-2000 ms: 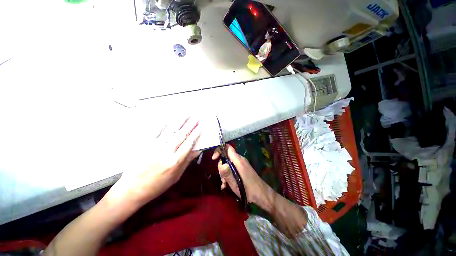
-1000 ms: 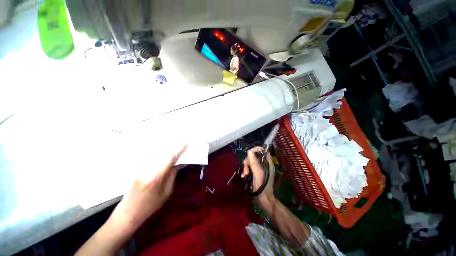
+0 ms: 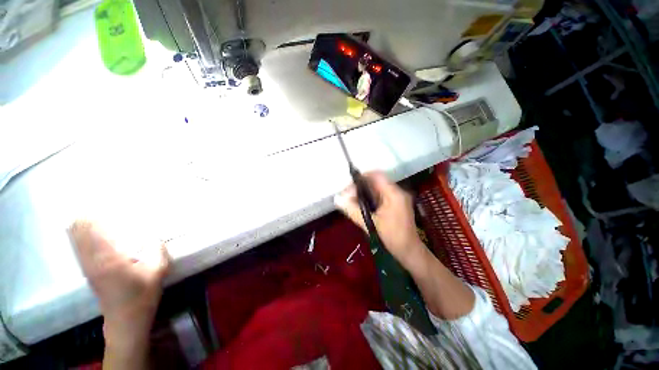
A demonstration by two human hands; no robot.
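My right hand (image 3: 383,213) holds the black scissors (image 3: 352,168) over the front edge of the glossy white tabletop (image 3: 238,235). The blades look closed and point up and away, toward the phone. My left hand (image 3: 123,271) is blurred at the left front edge of the tabletop, thumb apart from the fingers. White fabric around it is lost in glare, so I cannot tell whether it holds a piece. White snippets (image 3: 311,242) lie on the dark red cloth (image 3: 289,311) over my lap.
The sewing machine's needle area (image 3: 242,65) is at the top, with a lime-green object (image 3: 120,36) left of it. A smartphone (image 3: 360,74) leans on the machine beside a yellow scrap (image 3: 355,108). An orange-red basket (image 3: 538,329) at right holds crumpled white pieces (image 3: 506,224).
My left hand has moved left along the table edge, away from the white piece's earlier place. My right hand has raised the scissors from beside the basket to over the table edge; the blades have swung left.
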